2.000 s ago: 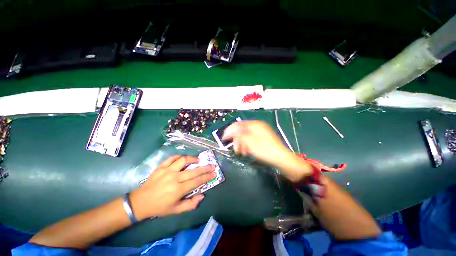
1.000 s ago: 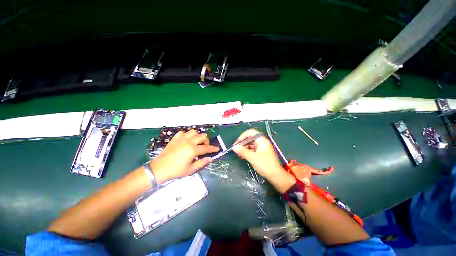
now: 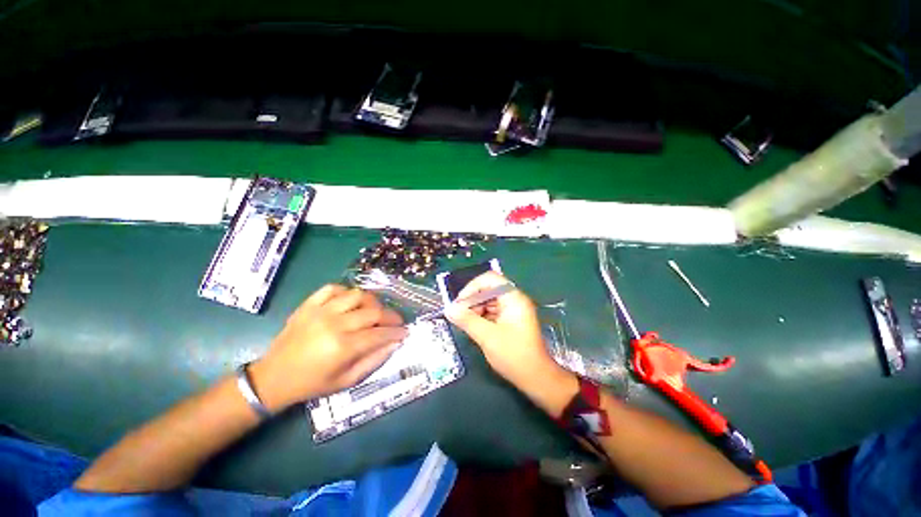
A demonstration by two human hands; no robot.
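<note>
An open phone housing (image 3: 389,386), silver-white inside, lies tilted on the dark green mat. My left hand (image 3: 328,341) is over its upper left part, fingers together near the tweezers' tip; whether it pinches anything is hidden. My right hand (image 3: 500,325) grips pale tweezers (image 3: 487,295), which point left over the housing's upper edge. A dark pad with a white border (image 3: 472,280) lies just beyond my right hand. Clear film strips (image 3: 399,288) and a pile of tiny dark and gold camera modules (image 3: 409,252) lie behind my hands.
Another open phone (image 3: 254,247) rests partly on the white strip (image 3: 404,207). An orange-red air blow gun (image 3: 672,366) and a thin pale rod (image 3: 690,284) lie right. More units sit on the belt (image 3: 424,162). A taped pipe (image 3: 818,177) stands at right.
My left hand has moved from the dark pad to the housing. My right hand has brought the tweezers over the housing's upper edge. The view has shifted.
</note>
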